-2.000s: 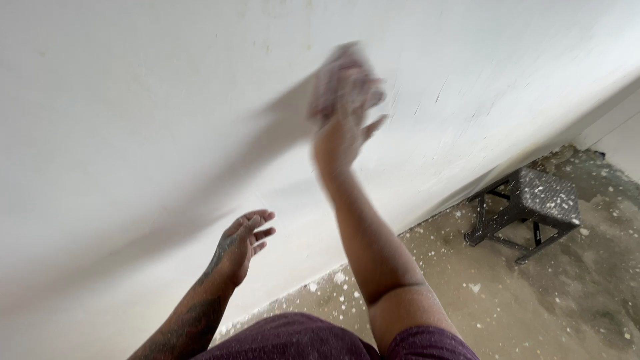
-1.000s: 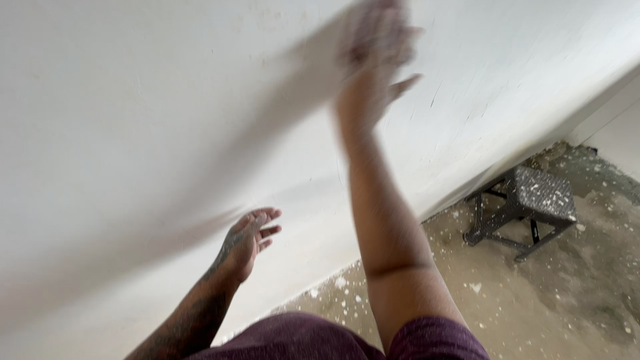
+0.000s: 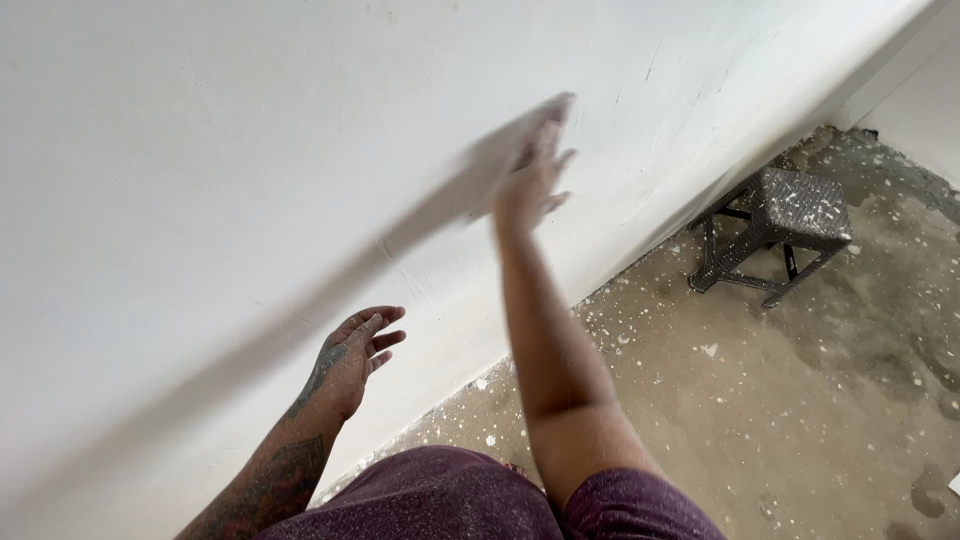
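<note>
A white wall [image 3: 247, 150] with fine scratches fills the upper left. My right hand [image 3: 531, 184] is raised against it, blurred by motion, and grips a thin, flat, dark reddish sheet [image 3: 553, 112], which looks like sandpaper. The sheet appears to lie against the wall, but its exact contact is blurred. My left hand [image 3: 360, 352] is held low near the wall with its fingers spread and slightly curled, holding nothing. A long shadow of the right arm falls across the wall.
A dark woven-pattern plastic stool [image 3: 802, 206], speckled with white, stands at the right near the wall. The concrete floor [image 3: 697, 405] bears white splatters and darker damp-looking patches. Another white wall [image 3: 911, 97] meets the floor at the far right.
My right hand went up the wall between the two earlier frames and is now lower again, with the sheet still in it. The left hand has stayed in about the same place.
</note>
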